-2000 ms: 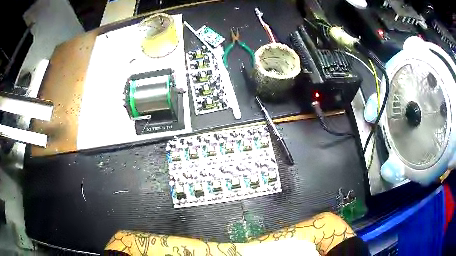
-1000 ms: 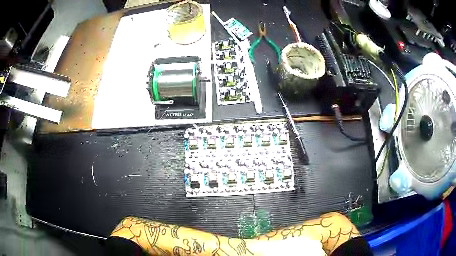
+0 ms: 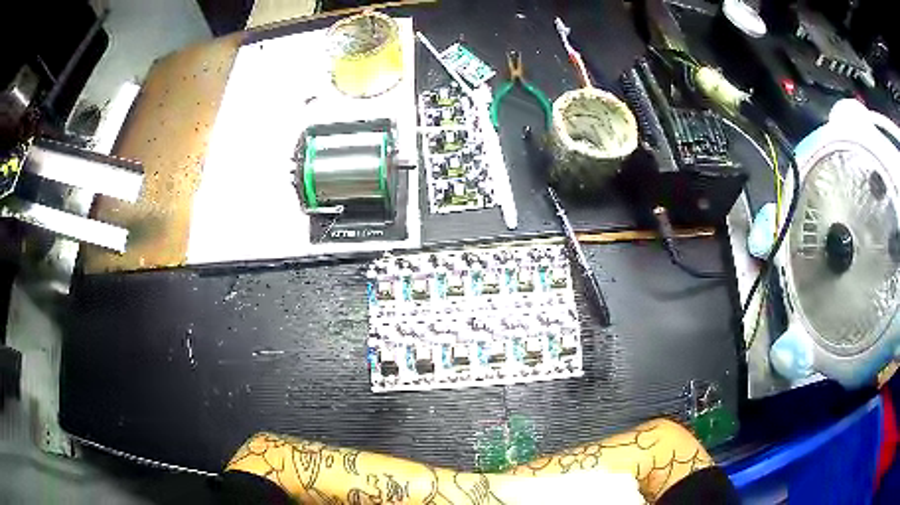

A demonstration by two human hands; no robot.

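Note:
The circuit board panels lie on the black ribbed mat in front of me, edge to edge as one block, component side up. A slim pen-like tool lies just right of them, its thin end pointing away from me. My two patterned forearms rest folded across the bottom edge, below the panels and not touching them. Neither of my hands can be made out; the arms are cut off by the picture's edge.
Behind are a solder reel, a yellowish tub, a reference board strip, green-handled pliers and a crusty round pot. Metal rails stand left. A black ribbed box, fan and blue bin are right.
The camera view has shifted, so the bench things sit further right in the picture than two seconds ago. The panels, the tool and my forearms have not visibly moved on the bench.

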